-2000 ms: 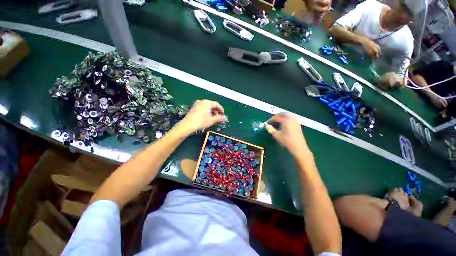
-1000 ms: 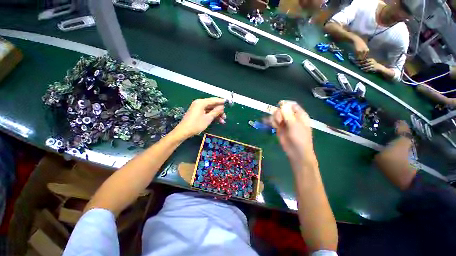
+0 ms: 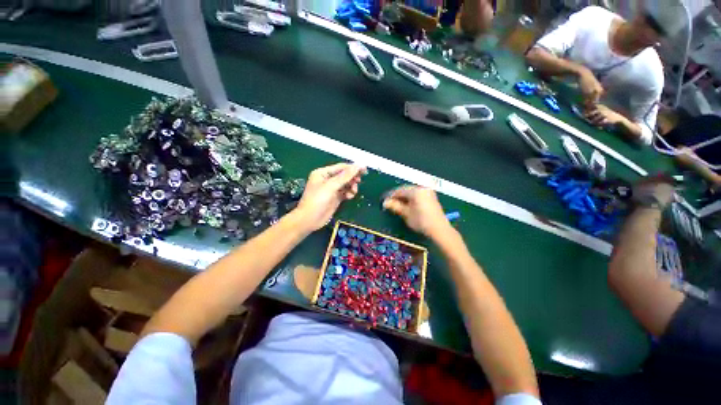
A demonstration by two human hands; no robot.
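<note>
A shallow tan-edged parts box [image 3: 371, 275] sits right before me, full of blue-grey discs mixed with red bits. My left hand [image 3: 332, 190] is raised above the green surface behind the box, thumb and fingertips pinched; a tiny pale piece seems to show at the tips. My right hand [image 3: 413, 207] is low over the surface behind the box's right side, fingers curled together; whether it holds something cannot be told. A blue cylinder [image 3: 451, 216] lies just right of my right hand. A large pile of circuit board pieces [image 3: 198, 170] lies left of my left hand.
Grey housings [image 3: 431, 114] lie along the middle belt beyond a white edge strip [image 3: 316, 143]. A blue cylinder heap [image 3: 577, 194] is at right, with a neighbour's arm [image 3: 644, 253] reaching there. A grey post [image 3: 194, 55] and carton [image 3: 24, 93] stand left. A person [image 3: 609, 71] works opposite.
My right hand has come down and in toward the left, close over the surface. My left hand stays pinched near the same place. The housings have shifted in view; the neighbour's arm reaches to the blue heap.
</note>
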